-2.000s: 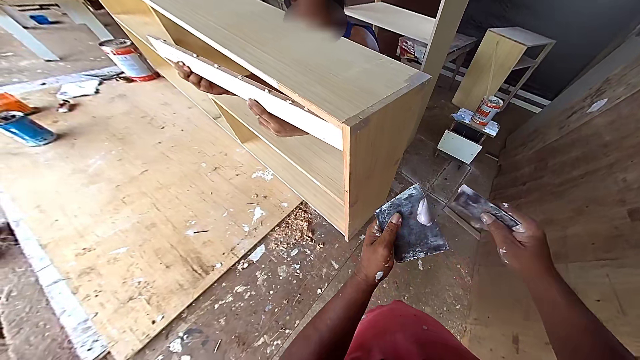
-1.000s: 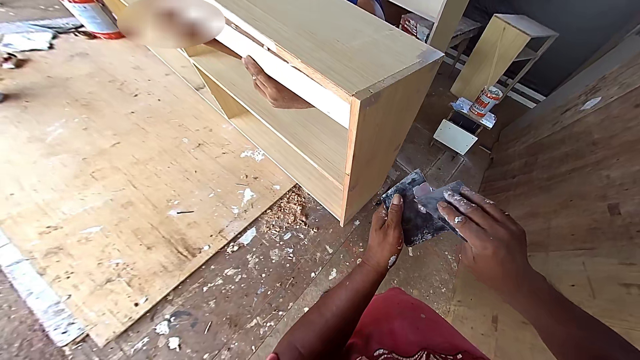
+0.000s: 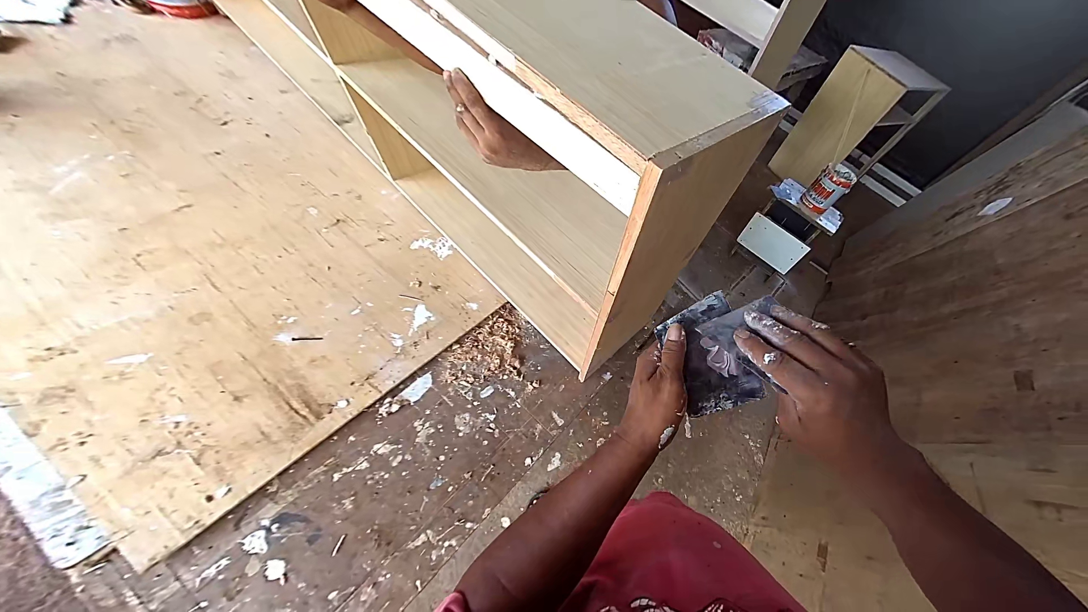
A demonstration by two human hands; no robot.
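My left hand (image 3: 659,387) grips a dark, stained flat plate (image 3: 722,399) by its left edge, thumb on top. Pinkish putty (image 3: 721,357) lies smeared on its face. My right hand (image 3: 824,382) holds a thin flat spreader (image 3: 738,321), its fingers spread over the upper face, and the spreader overlaps the plate at the right. Both hands are in front of the near end of a pale wooden shelf unit (image 3: 680,229). Another person's hand (image 3: 497,127) is at a white strip (image 3: 544,127) along the unit's upper edge.
A plywood sheet (image 3: 212,255) lies at the left, with wood shavings (image 3: 489,348) by its corner. A tin (image 3: 827,189) stands on a small stand behind my hands. A large wooden panel (image 3: 977,340) is at the right, and a small shelf unit (image 3: 841,110) stands farther back.
The spreader in my right hand, apart from the plate two seconds ago, now overlaps it. The putty, a pointed lump then, is smeared. The view has shifted somewhat.
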